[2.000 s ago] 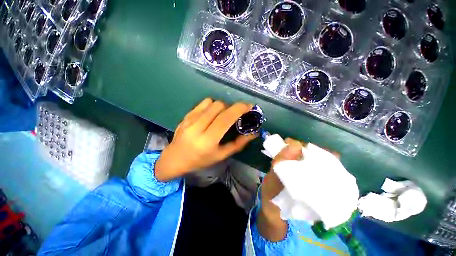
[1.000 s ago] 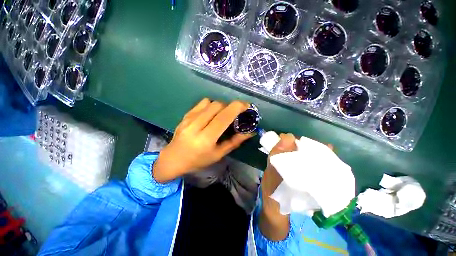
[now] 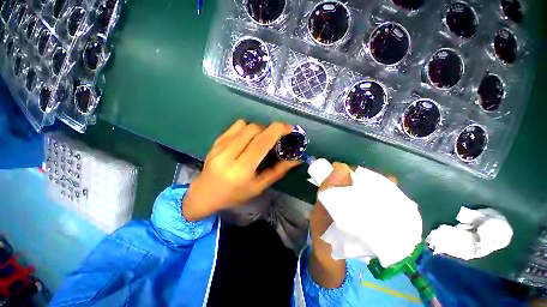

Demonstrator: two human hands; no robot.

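My left hand point(image 3: 231, 171) grips a dark, glossy lens assembly point(image 3: 292, 146) by its shiny rim, between thumb and fingers, above the bench's near edge. My right hand point(image 3: 331, 240) holds the air gun, whose green body point(image 3: 399, 265) shows below a white wipe point(image 3: 378, 216). The wipe covers most of the gun and part of my right hand. A small blue tip point(image 3: 309, 159) points at the lower right rim of the lens assembly; I cannot tell whether they touch. The clear lens tray point(image 3: 231, 84) holds dark lens units, with one empty pocket point(image 3: 309, 81) in its near row.
Stacked clear lens trays point(image 3: 77, 123) lie at the upper left. A stack of white parts trays point(image 3: 105, 186) is at the left, below bench level. A crumpled spare wipe point(image 3: 471, 234) lies on the green bench point(image 3: 162, 66) at the right. A clear small-parts tray point(image 3: 535, 264) shows at the right edge.
The lens tray, the lens assembly and the blue tip appear slightly further left in view. More of the green gun body shows than two seconds ago. Both grips are unchanged.
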